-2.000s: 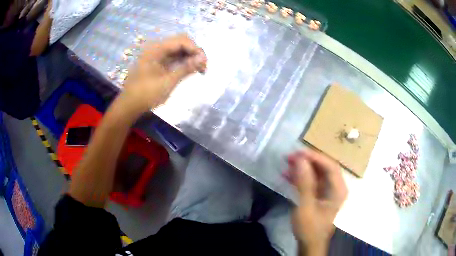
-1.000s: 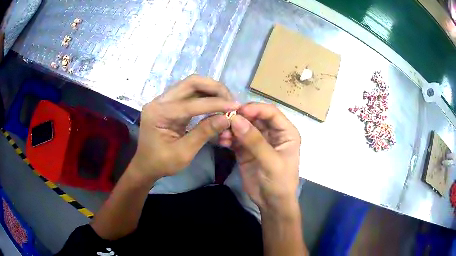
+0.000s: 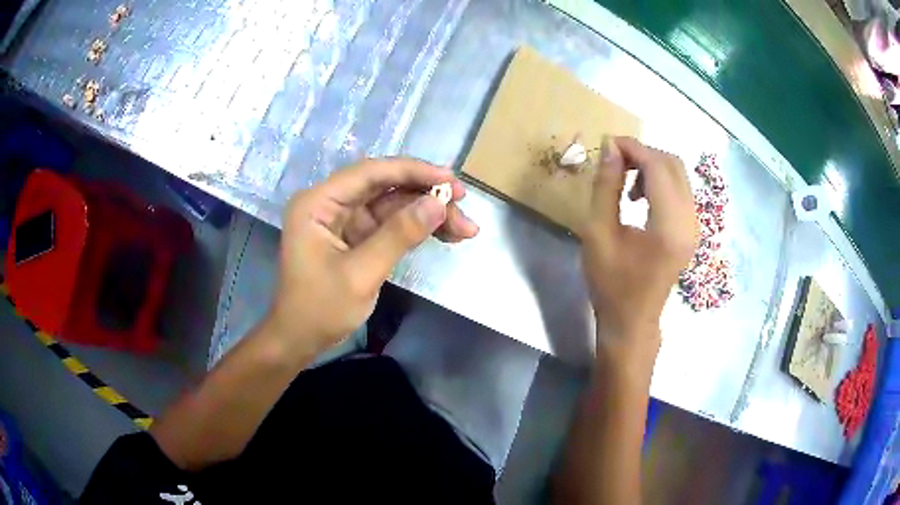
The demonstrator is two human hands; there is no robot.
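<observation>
My left hand (image 3: 360,232) pinches a small cream piece (image 3: 441,192) between thumb and fingertips, in front of the cardboard's near left edge. My right hand (image 3: 641,222) is over the right side of the cardboard glue pad (image 3: 513,123). Its thumb and forefinger are pinched on a very thin line, which looks like a needle or toothpick and points at the white glue dab (image 3: 573,155). Dark marks surround the dab. A loose pile of red-and-white pieces (image 3: 706,281) lies right of my right hand, partly hidden by it.
A clear ribbed plastic tray (image 3: 296,79) covers the table's left part, with several joined figures (image 3: 96,49) at its far left. A second glue pad (image 3: 814,340) and a red parts pile (image 3: 859,385) are at right. A red stool (image 3: 59,286) holding a phone (image 3: 36,238) stands at left.
My hands have parted. My right hand has moved from the left fingertips to the glue dab. My left hand still holds the cream piece. The camera view has shifted slightly.
</observation>
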